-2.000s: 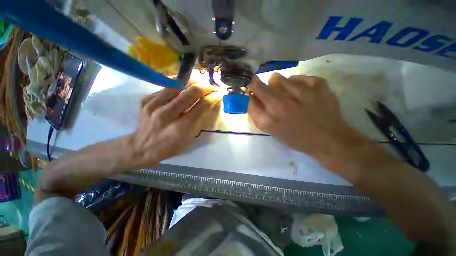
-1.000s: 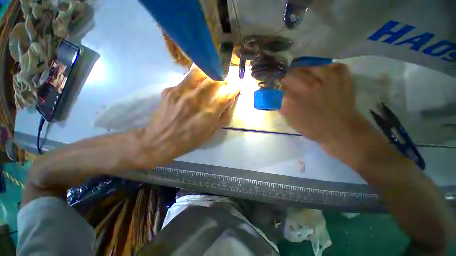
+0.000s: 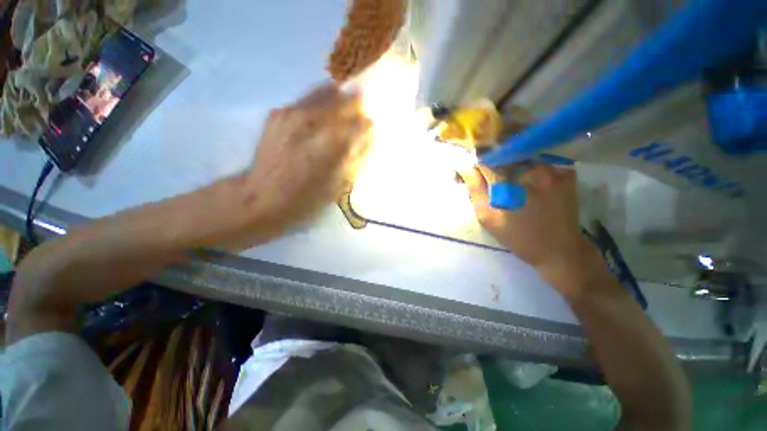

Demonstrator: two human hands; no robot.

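A brown nubby plush piece lies at the top centre, just beyond my left hand. My left hand is palm-down left of the bright lamp glare, its fingertips blurred; whether they grip the plush cannot be told. My right hand is right of the glare, by the blue tension knob; its fingertips are partly hidden. The needle area is washed out. A small dark-edged loop lies just below my left fingers.
A blue bar crosses the machine head beside a yellow lump. Dark snips lie partly behind my right wrist. A cabled phone and cream pieces are left. Below the ruler edge hang brown pieces and a white bag.
The view has shifted and the blue bar now slants to the upper right. My left hand has moved away from the right hand. The brown plush shows more fully beyond it.
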